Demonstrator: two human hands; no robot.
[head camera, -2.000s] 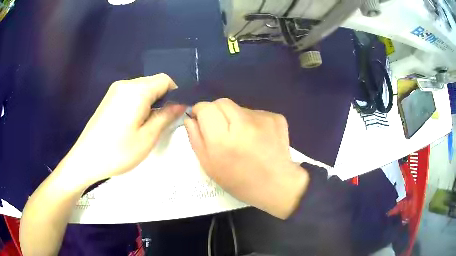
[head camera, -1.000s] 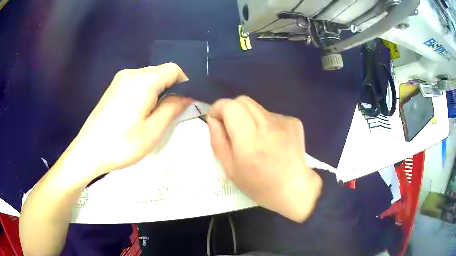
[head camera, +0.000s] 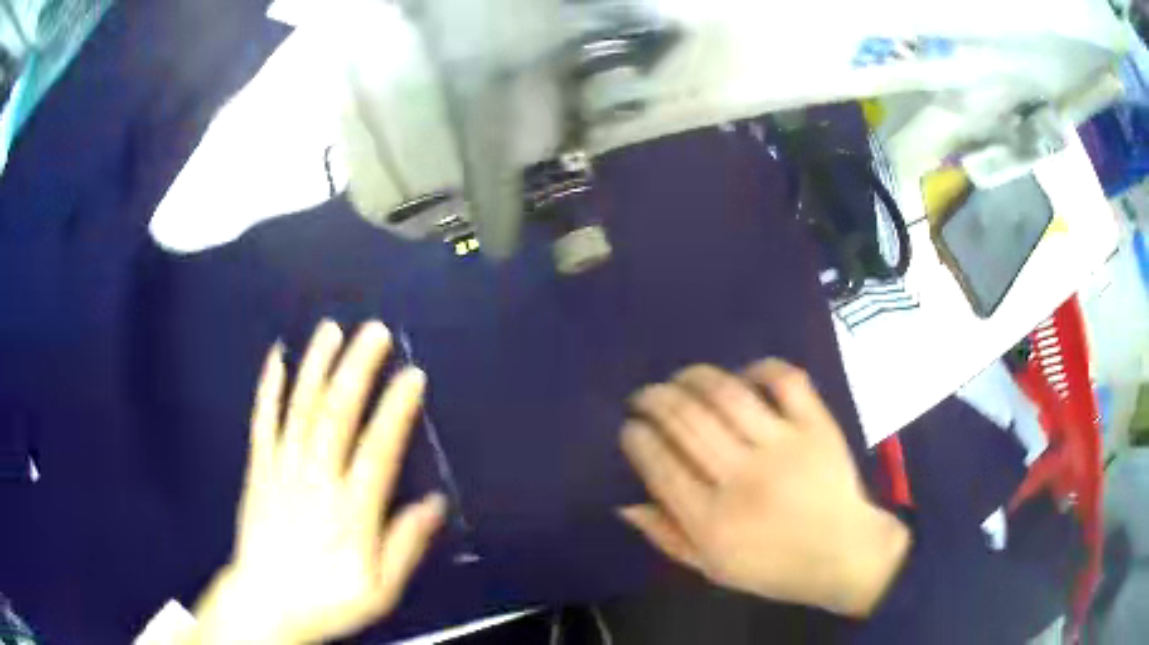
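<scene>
A large navy garment panel (head camera: 529, 466) covers the table. My left hand (head camera: 321, 485) lies on it at the left with fingers spread, holding nothing. It covers the area of the small navy patch, whose pale edge line (head camera: 435, 435) runs beside my fingers. My right hand (head camera: 756, 485) rests on the panel at the right with fingers slightly bent. Nothing shows in it, but its palm side is hidden. The sewing machine head (head camera: 466, 114) is above both hands and blurred.
Black-handled shears (head camera: 882, 227) lie at the right on the table beside striped trim (head camera: 876, 302). A smartphone (head camera: 995, 239) lies farther right on the white table top (head camera: 907, 378). A red basket (head camera: 1077, 416) stands at the right. The machine arm crosses the top.
My hands have moved apart from their pinch on the cloth edge and now lie on the panel. The panel now reaches nearer the table's front edge. The view has shifted; the machine head appears lower and farther left.
</scene>
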